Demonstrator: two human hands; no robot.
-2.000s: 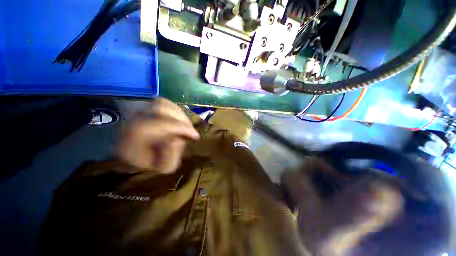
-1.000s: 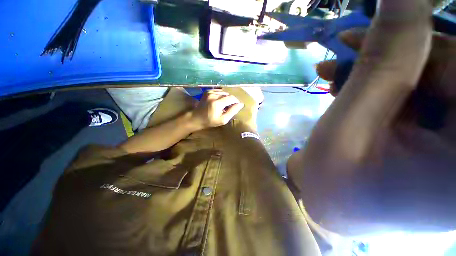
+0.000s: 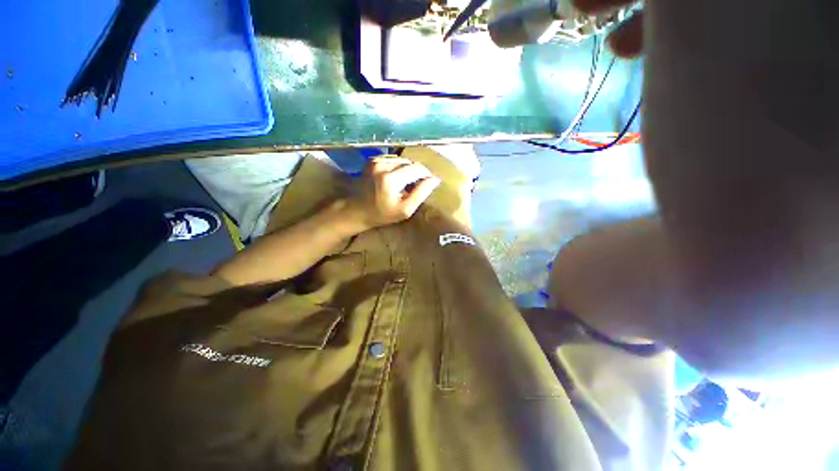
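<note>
My left hand [image 3: 397, 190] rests low in front of my lap, fingers loosely curled; nothing shows in it. My right hand [image 3: 626, 35] is at the top right, mostly cut off and blurred, with only some fingertips showing. The dark pointed blade of the scissors [image 3: 465, 18] shows at the top edge over the base plate; the handles are hidden. The pale purple base plate [image 3: 428, 64] lies on the green bench. The machine above it is mostly out of the picture.
A blue tray [image 3: 198, 87] at the upper left holds a bundle of black wires [image 3: 103, 64]. A blurred metal lamp head [image 3: 522, 23] is beside the blade. Black and orange cables hang at the bench edge. My right forearm [image 3: 736, 184] covers the right side.
Since one second ago, my right hand and the scissors have moved up, mostly out of view. The bench and tray sit higher in the picture. My left hand has stayed near my lap.
</note>
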